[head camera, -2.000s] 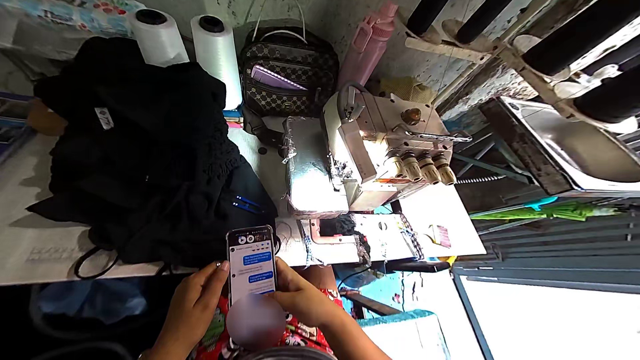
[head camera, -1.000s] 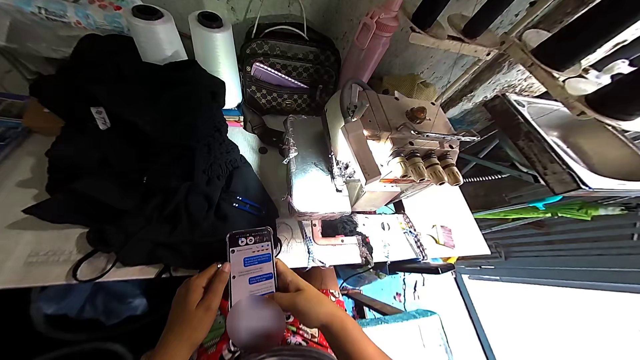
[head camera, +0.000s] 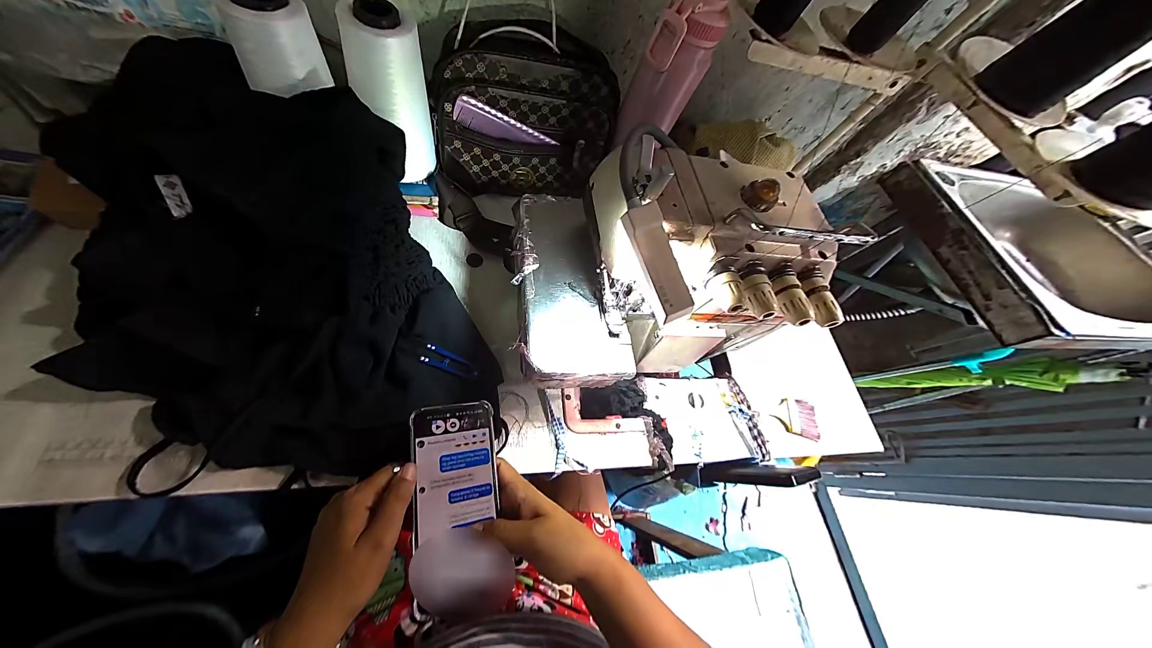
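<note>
Both of my hands hold a smartphone (head camera: 455, 486) upright over my lap, its lit screen showing message bubbles. My left hand (head camera: 364, 531) grips its left edge, and my right hand (head camera: 544, 526) holds the right edge with the thumb over the lower screen. A blurred round patch covers the phone's bottom end. Just beyond the phone, a heap of black fabric (head camera: 243, 270) with a small white label lies on the table, and blue thread snips (head camera: 447, 360) rest on it. Right of the fabric stands an overlock sewing machine (head camera: 711, 243).
White thread cones (head camera: 387, 90), a patterned backpack (head camera: 522, 117) and a pink bottle (head camera: 670, 72) stand at the back. A small brush (head camera: 799, 419) lies on the table's right part. Black thread cones (head camera: 1048, 58) sit on a rack at upper right, above a metal sink (head camera: 1053, 243).
</note>
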